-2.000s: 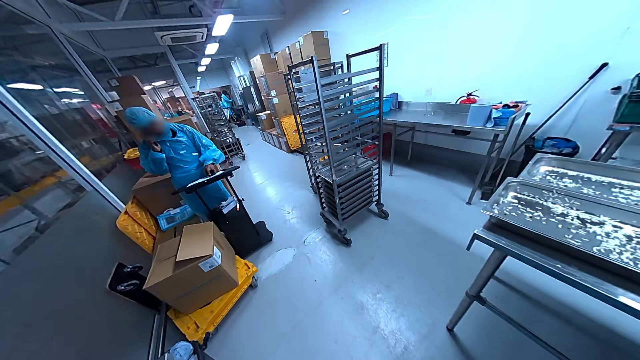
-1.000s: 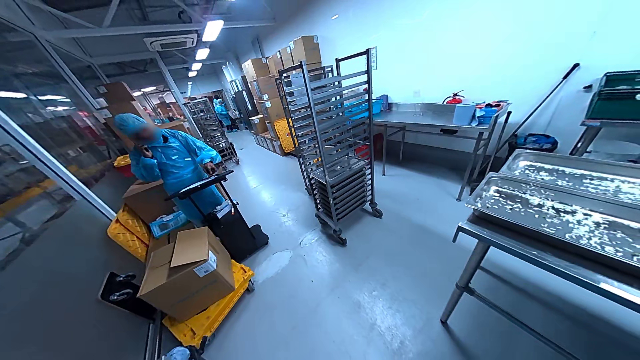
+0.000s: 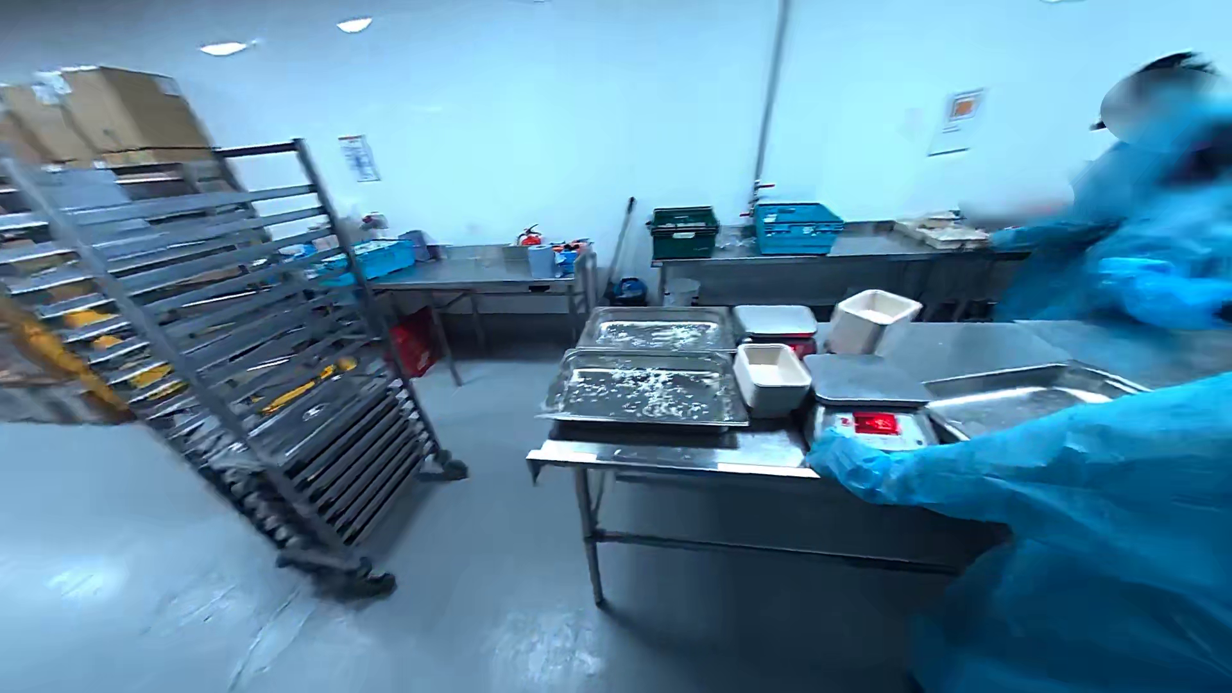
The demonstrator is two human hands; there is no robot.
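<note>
Neither my left hand nor my right hand shows in the head view. A metal work table (image 3: pixel 674 452) stands ahead, holding two shallow steel trays with scattered white pieces; the nearer tray (image 3: pixel 645 390) lies by the front edge. Right of it are a white plastic tub (image 3: pixel 772 371) and a bench scale (image 3: pixel 866 380) with a red display. Another white tub (image 3: pixel 871 318) sits tilted behind the scale, and another steel tray (image 3: pixel 1020 395) lies to the right. A co-worker's gloved hand (image 3: pixel 857 467) is at the table edge by the scale.
A wheeled tray rack (image 3: pixel 241 356) stands at left, with cardboard boxes (image 3: pixel 135 111) behind. The co-worker's blue gown (image 3: pixel 1088 577) fills the lower right; another person (image 3: pixel 1136 212) is blurred beyond. Green (image 3: pixel 683 234) and blue (image 3: pixel 797 229) crates stand on the back counter.
The view has swung right. The co-worker by the boxes and yellow dolly has left view; the scale, tubs and two other people have come into it.
</note>
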